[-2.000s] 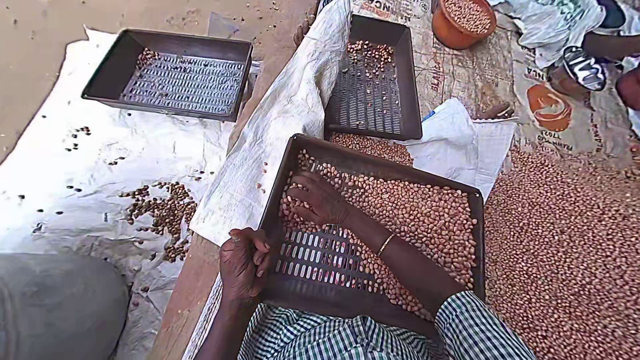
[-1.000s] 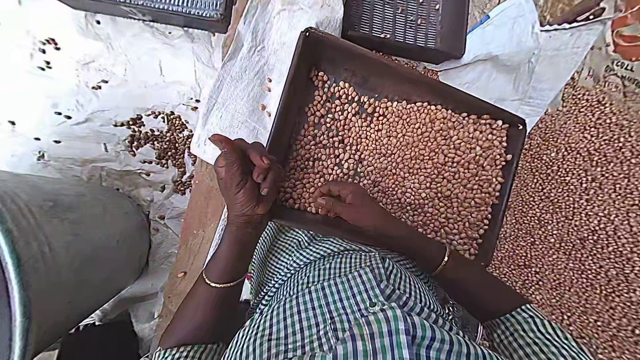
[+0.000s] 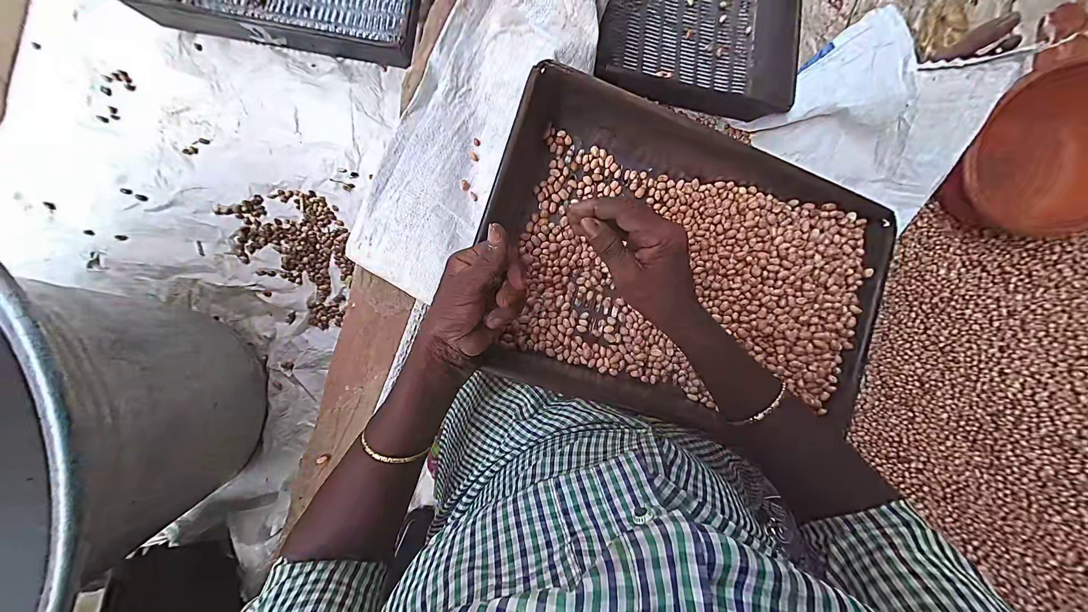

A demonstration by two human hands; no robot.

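Note:
A dark plastic tray [image 3: 714, 161] with a slotted bottom lies tilted across my lap. Shelled nuts or beans [image 3: 765, 280], pinkish brown, cover most of its bottom, more thickly on the right. My left hand [image 3: 480, 293] is at the tray's left wall with its fingers curled; whether anything is inside them cannot be told. Over the left part of the nuts is my right hand [image 3: 637, 255], thumb and forefinger close together; whether a nut is between them is too small to tell.
Dark discarded pieces [image 3: 297, 246] lie on a white sheet [image 3: 170, 153] at left, near a large metal vessel [image 3: 161, 391]. Two more slotted trays [image 3: 680, 51] stand at the top. A heap of nuts [image 3: 986, 382] spreads at right, beside a reddish bowl [image 3: 1037, 153] and a person's hand [image 3: 977, 38].
My right hand has moved up and away from the tray's near edge since a second ago. Nuts now lie over slots that were bare two seconds ago. The reddish bowl has come into place over the heap.

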